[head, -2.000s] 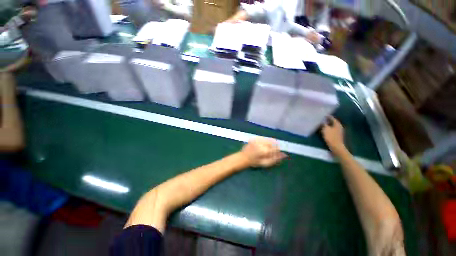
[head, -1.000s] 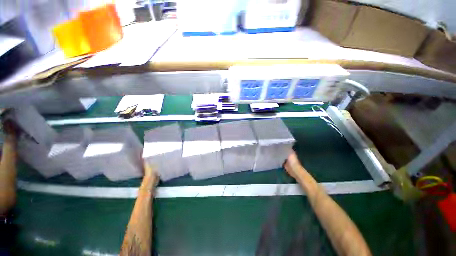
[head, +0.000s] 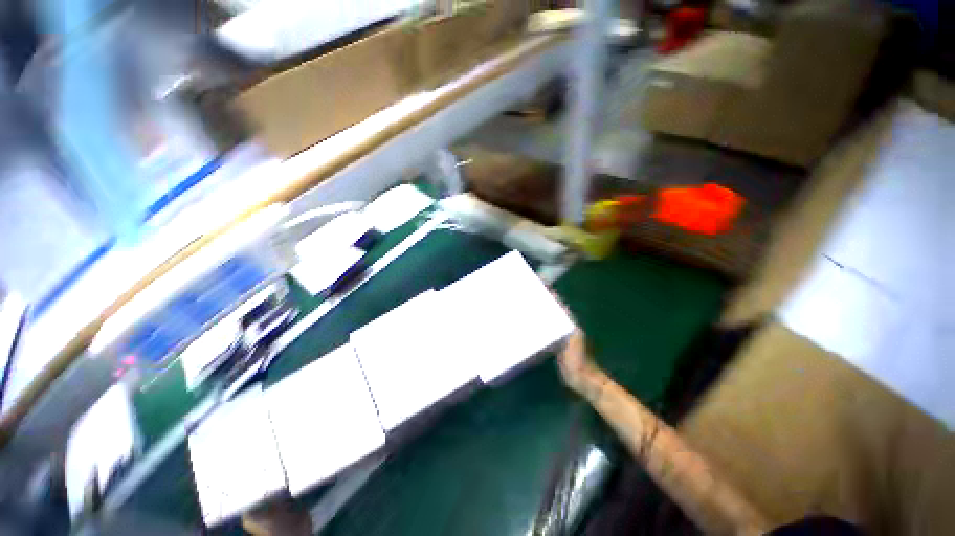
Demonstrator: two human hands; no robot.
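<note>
A row of several white product boxes [head: 414, 366], pressed side by side, is clamped between my two hands over the green conveyor belt [head: 628, 304]. The row slants from lower left to upper right and appears raised above the belt. My right hand [head: 576, 361] presses on the right end box. My left hand [head: 278, 518] is at the lower left end, mostly hidden under the boxes and cut off by the bottom edge.
A large brown carton [head: 827, 419] with white contents stands at the right. An orange tape dispenser [head: 700, 208] lies beyond the belt end near a yellowish tool holder [head: 599, 243]. White flat pieces [head: 330, 251] and a power strip [head: 199, 304] are at the far side.
The view has swung right, bringing the carton into sight. The row of boxes between my hands has moved away from the other boxes and appears lifted.
</note>
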